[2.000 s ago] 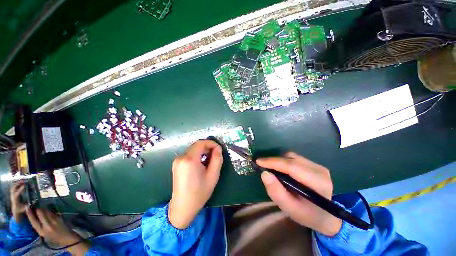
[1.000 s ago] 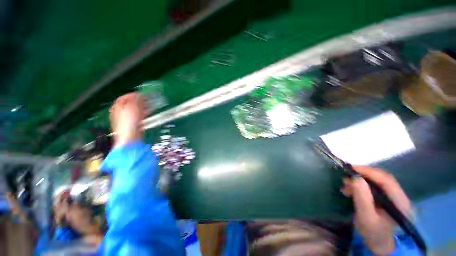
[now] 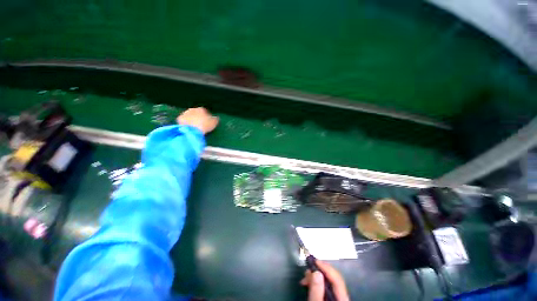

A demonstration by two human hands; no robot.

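My left hand (image 3: 199,119) reaches over the green conveyor belt; it is small and blurred, and I cannot tell whether it holds anything. Blurred circuit boards (image 3: 162,113) lie on the belt just left of it. My right hand (image 3: 327,283), cut off by the bottom edge, holds the black soldering iron (image 3: 311,263). The iron's tip is at the left edge of the white sheet (image 3: 327,243). The board stack (image 3: 272,189) lies at the back centre of the bench. The heap of wired connectors (image 3: 126,174) is partly hidden by my left sleeve.
The fume extractor fan (image 3: 335,194) stands right of the stack, with a tan-brown roll (image 3: 384,219) beside it. A dark unit with a white label (image 3: 450,246) is further right. A black box (image 3: 61,157) is at the left. A pale rail (image 3: 235,156) separates bench and belt.
The view has swung and shows more of the belt and the right side. The board that lay between my hands is gone from there. My left hand has moved out over the belt; my right moved beside the sheet.
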